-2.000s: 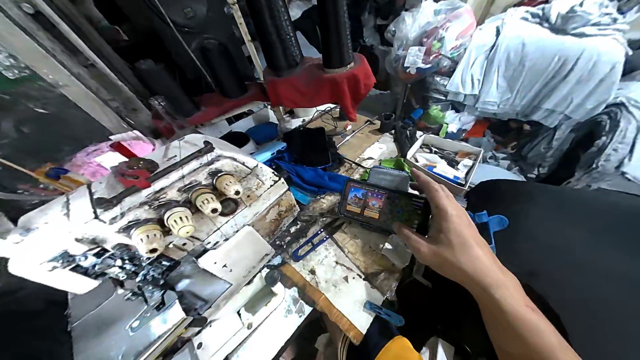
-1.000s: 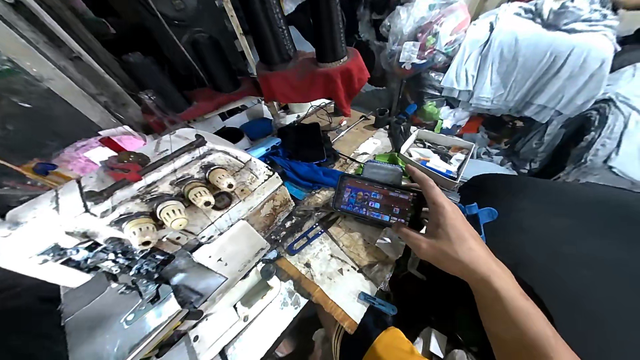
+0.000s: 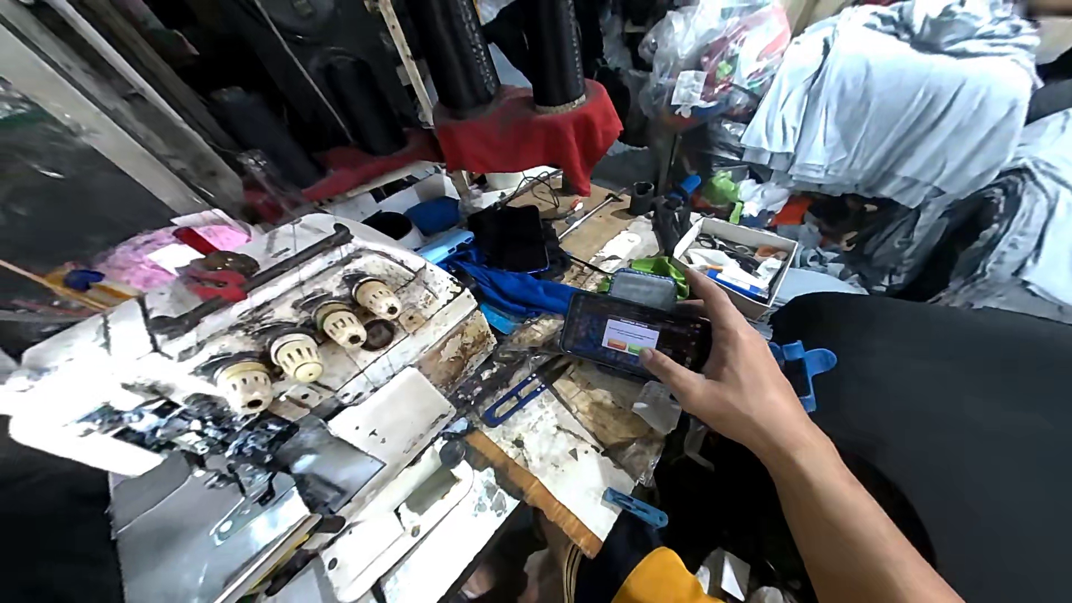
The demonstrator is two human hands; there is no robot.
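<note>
My right hand (image 3: pixel 737 377) is around the right end of a smartphone (image 3: pixel 586 335), its thumb over the lower part of the lit screen, which shows a pale pop-up box. The phone is sideways above the cluttered table edge. Just behind it lie a grey rounded object (image 3: pixel 643 287) and a green cloth (image 3: pixel 666 270). A blue slotted tool (image 3: pixel 513 400) lies on the worn table to the phone's left. No left hand shows in the view.
An overlock sewing machine (image 3: pixel 402 293) with several tension dials stands at left. Thread cones (image 3: pixel 557 59) rise behind on red cloth (image 3: pixel 536 134). A box of small tools (image 3: pixel 737 251) sits beyond my hand. A blue clip (image 3: pixel 636 507) is at the table's front edge. Grey fabric (image 3: pixel 896 100) hangs at right.
The phone's screen has changed from colourful pictures to a dark view with a pale pop-up box. My right thumb has moved onto the screen.
</note>
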